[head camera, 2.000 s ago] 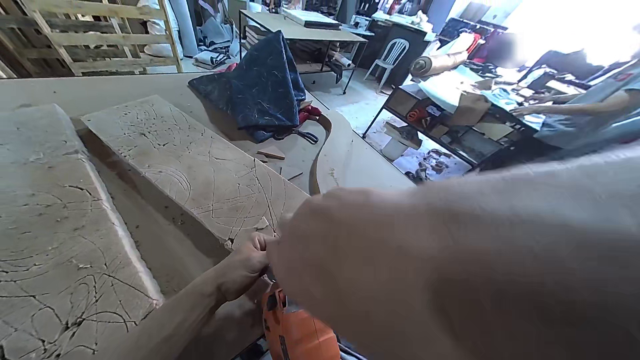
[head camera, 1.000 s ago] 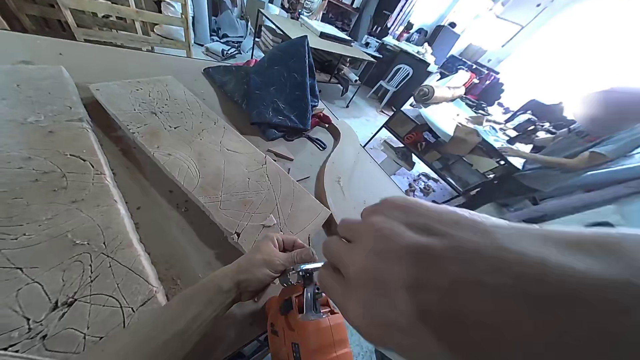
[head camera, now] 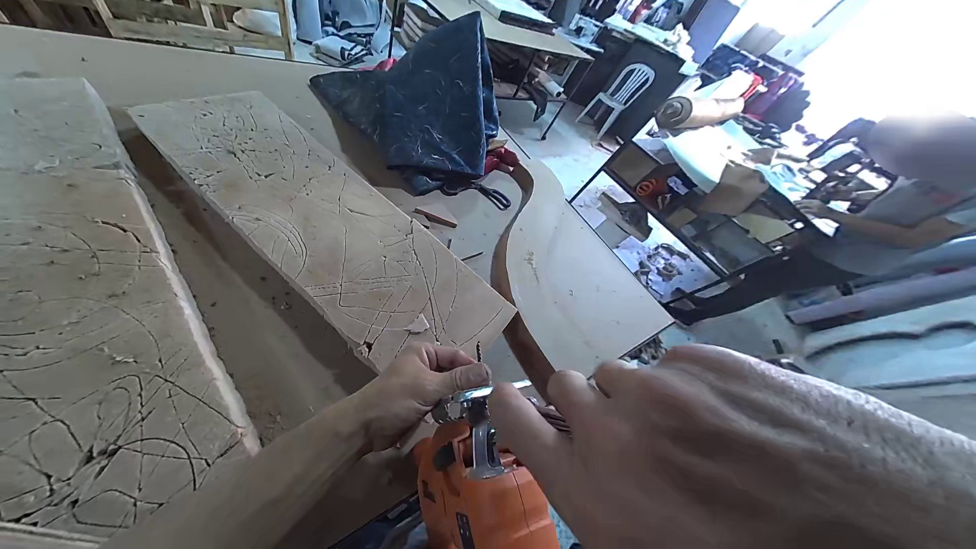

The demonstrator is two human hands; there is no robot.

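An orange jigsaw (head camera: 488, 496) is at the bottom centre, its metal base and thin blade (head camera: 479, 352) pointing up. My left hand (head camera: 427, 389) pinches the metal part at the blade end between thumb and fingers. My right hand (head camera: 610, 435) is at the other side of that metal part, fingers curled around something thin and metallic, perhaps a screwdriver or key; the hand hides most of it. Just beyond the hands lies a scored board (head camera: 335, 229) with many cut lines.
A second scored slab (head camera: 69, 305) lies at the left. Dark blue fabric (head camera: 435, 99), a small brown stick (head camera: 435, 218) and a curved-edge panel (head camera: 572, 274) are on the table. At the right, a person (head camera: 892, 198) stands by a cluttered metal-framed table (head camera: 671, 221).
My right forearm and hand, which covered the jigsaw's metal end two seconds ago, have moved right and lower, so the blade and clamp area now show. My left hand stays at the metal part.
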